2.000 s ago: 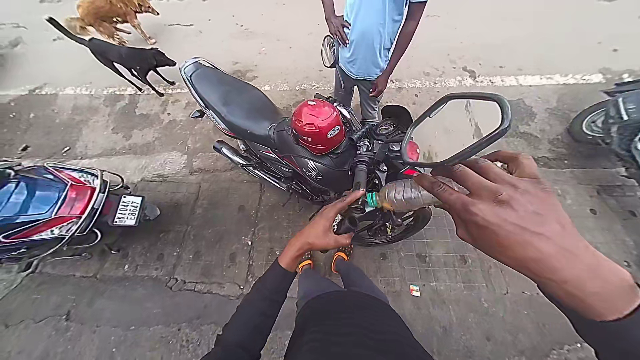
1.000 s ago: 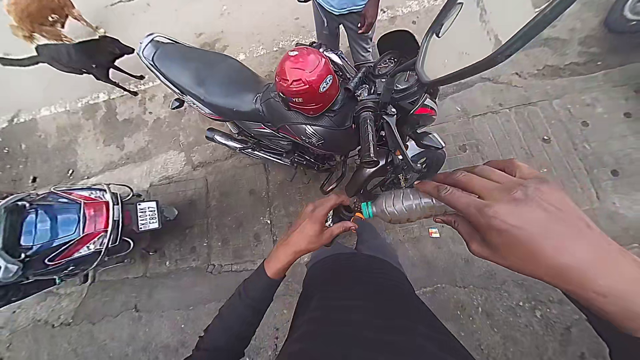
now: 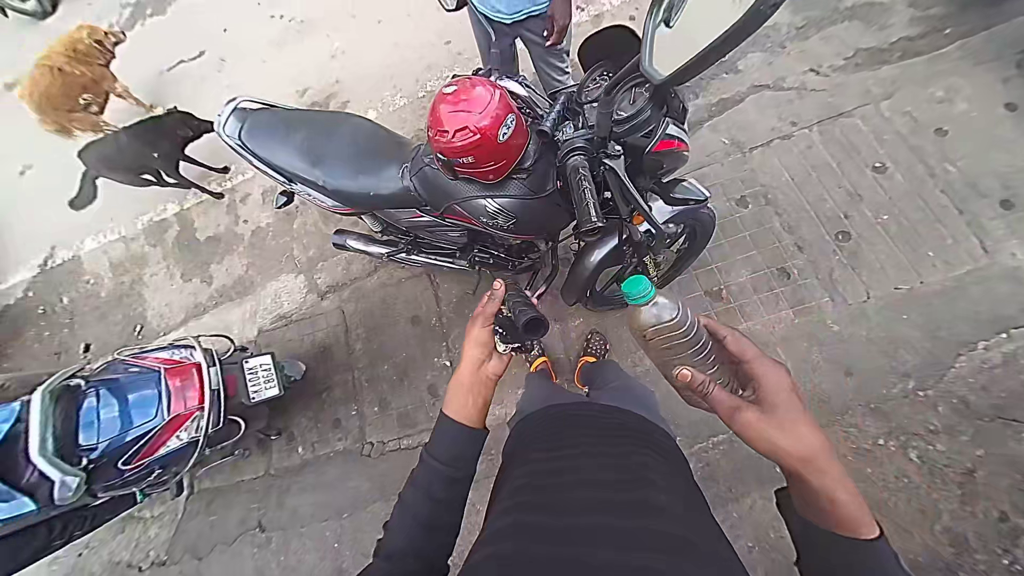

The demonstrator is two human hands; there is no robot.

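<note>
My left hand [image 3: 482, 350] holds a black ribbed cylindrical part [image 3: 524, 314], with something dark and partly metallic below it against the fingers. What that part belongs to cannot be told. In my right hand [image 3: 760, 392] is a clear plastic bottle [image 3: 672, 332] with a green cap, tilted with the cap up and to the left; dark or cloudy contents show through its ridged wall. The hands are apart. Beyond them stands a black motorcycle [image 3: 488, 216], its handlebar grip [image 3: 584, 192] above and between my hands. A red helmet [image 3: 478, 130] rests on its fuel tank.
A person [image 3: 524, 36] in a blue shirt stands behind the motorcycle. A dark blue and red scooter [image 3: 128, 408] is parked at the left. A brown dog [image 3: 72, 80] and a black dog [image 3: 144, 152] are at the upper left. The motorcycle's mirror [image 3: 696, 36] juts in at the top.
My hands have moved apart. The bottle's green cap, earlier beside my left fingers, is now well to the right of them and tilted up. The black ribbed part now shows plainly in my left hand.
</note>
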